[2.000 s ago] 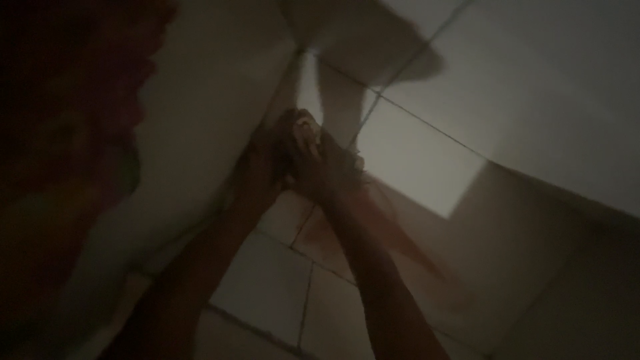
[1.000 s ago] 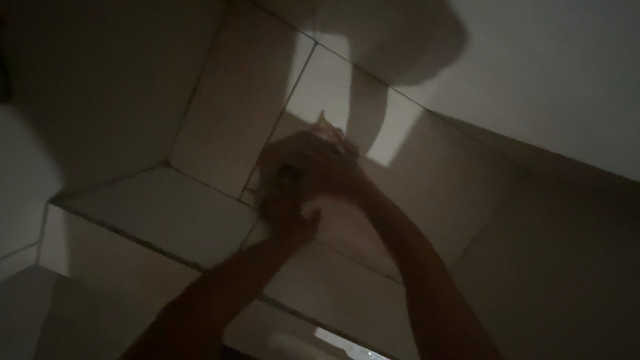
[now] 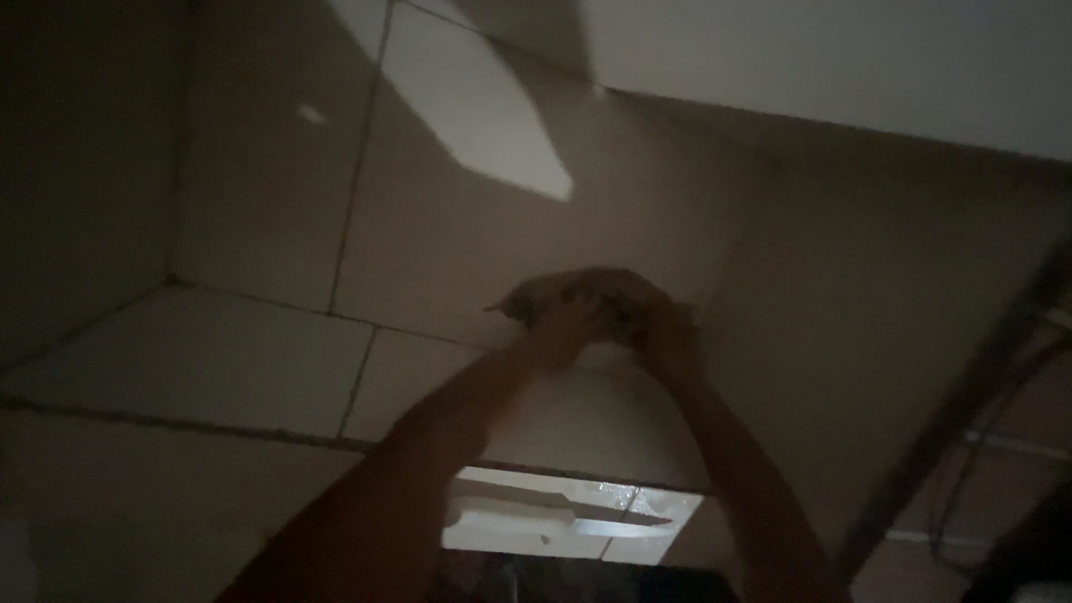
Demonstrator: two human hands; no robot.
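Note:
In the dim head view, my left hand (image 3: 569, 322) and my right hand (image 3: 653, 314) are close together over the tiled surface (image 3: 469, 251). Both hold a small dark, crumpled thing (image 3: 523, 303), whose pointed end sticks out to the left; its kind cannot be told. My fingers are blurred and in shadow. Below the hands, between my forearms, a knife with a white handle (image 3: 511, 515) lies on a lit strip of tile, its blade pointing right.
A tiled edge (image 3: 193, 429) runs across below the hands. A pale wall or panel (image 3: 837, 59) rises at the upper right. At the far right is a dark edge (image 3: 938, 419) with a thin cable or cord (image 3: 963, 486) beyond it.
The view has shifted, and the knife now shows. Both hands remain together around the small thing, which now points left rather than up as one second ago.

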